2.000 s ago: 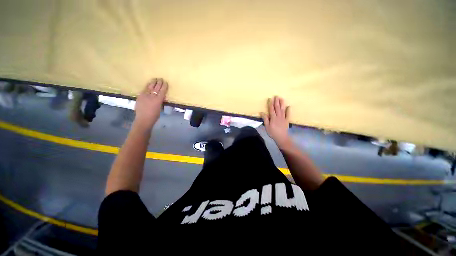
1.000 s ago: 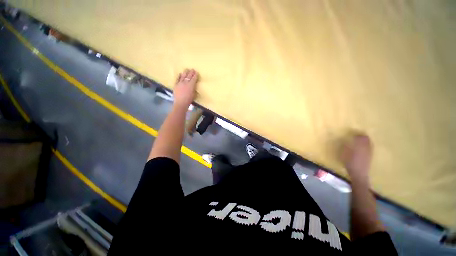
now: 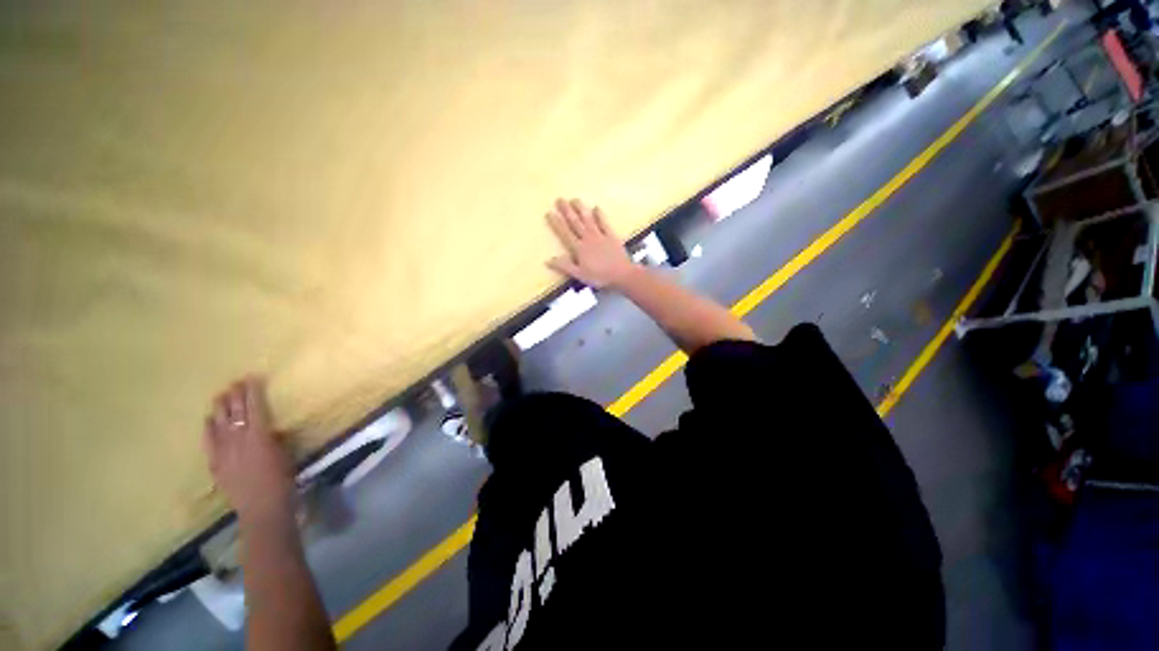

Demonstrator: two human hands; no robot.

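Observation:
The tan fabric ply (image 3: 381, 153) covers the long table, with soft ripples and its edge running diagonally from lower left to upper right. My left hand (image 3: 245, 439) lies on the cloth near the edge at the lower left, slightly blurred, with a ring on a finger. My right hand (image 3: 589, 244) lies flat on the cloth near the edge at the centre, fingers spread. Neither hand holds anything.
White and dark goods (image 3: 555, 318) show below the table edge. The grey floor has yellow lines (image 3: 839, 229). At the right stand metal-framed carts (image 3: 1080, 309) with mixed items inside, and a dark blue surface (image 3: 1103, 572) lies at the lower right.
The view has swung round, so the table edge now slopes up to the right and the carts show at the right. My hands are on the cloth, the left now lower in view than the right.

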